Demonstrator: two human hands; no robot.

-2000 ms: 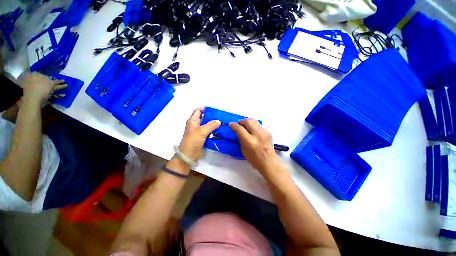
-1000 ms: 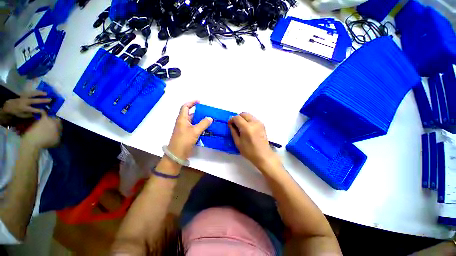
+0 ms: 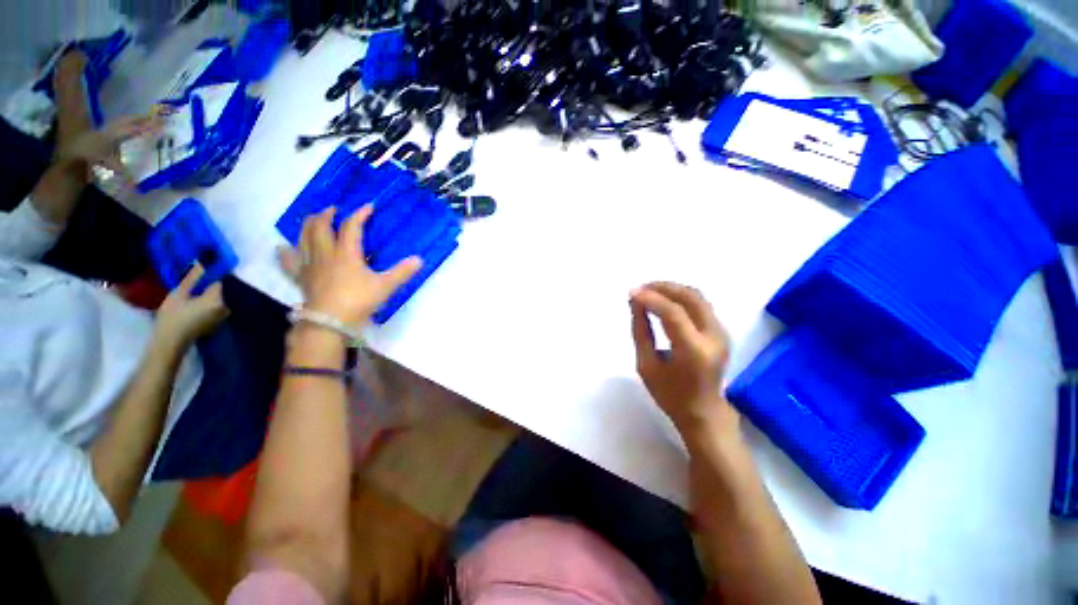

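Observation:
My left hand (image 3: 343, 270) is over the near side of the filled blue trays (image 3: 408, 225), fingers spread. Whether it touches the trays or holds one is unclear. Black coiled cables (image 3: 475, 206) stick out at the trays' far edge. My right hand (image 3: 686, 349) is above the white table (image 3: 556, 272), thumb and forefinger curled near each other; no item shows in it. At the right, a tall leaning stack of empty trays (image 3: 910, 278) stands beside loose empty trays (image 3: 833, 420).
A black cable pile (image 3: 567, 65) lies at the far side. Printed cards (image 3: 798, 144) lie at far right centre, near thin cord loops (image 3: 940, 128) and a cream cloth bag (image 3: 857, 38). At left, another person's hand (image 3: 189, 310) holds a blue tray (image 3: 189, 242).
The tray that was between my hands is gone from the front centre. My left hand has moved left onto the filled trays. My right hand has separated and moved right.

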